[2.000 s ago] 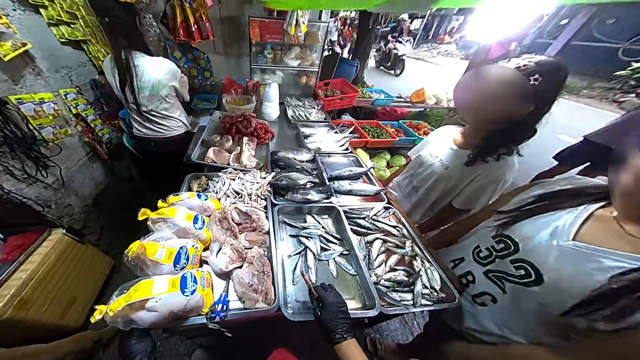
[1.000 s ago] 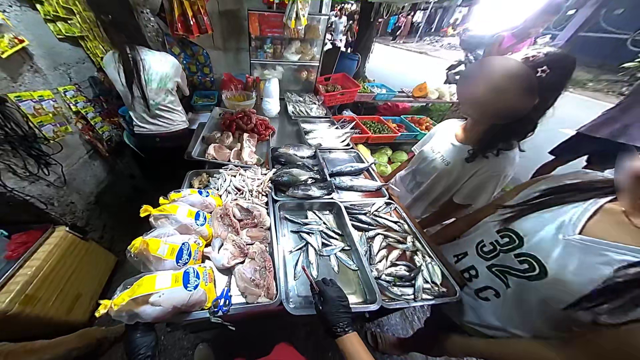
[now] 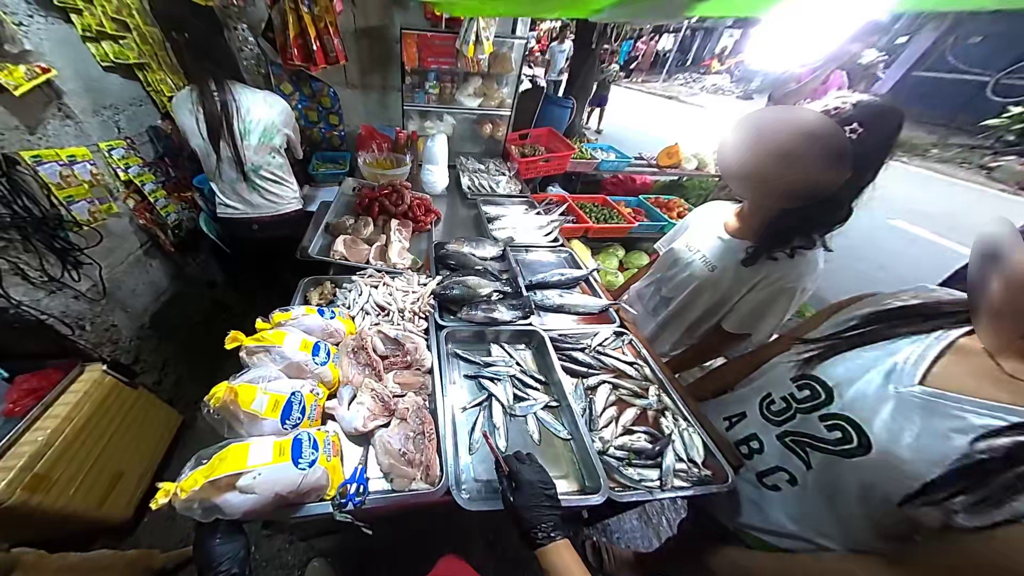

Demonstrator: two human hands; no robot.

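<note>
My right hand (image 3: 530, 496), in a black glove, is at the near edge of a metal tray (image 3: 590, 478) and grips a thin red-handled tool (image 3: 494, 450), whose kind I cannot make out. The tool slants over the tray, just below a loose pile of small silvery fish (image 3: 512, 384). At the bottom left, a shiny black shape (image 3: 222, 549) looks like my gloved left hand, low beside the table; its fingers are unclear. Blue-handled scissors (image 3: 352, 490) lie near the bagged chicken (image 3: 264, 472) and the raw chicken pieces (image 3: 406, 444).
A fuller fish tray (image 3: 724, 480) adjoins on the right, with larger fish (image 3: 480, 280) behind. Two people (image 3: 720, 272) (image 3: 872, 416) stand at the right side; another (image 3: 240, 144) faces away at the back left. A cardboard box (image 3: 88, 448) sits at the lower left.
</note>
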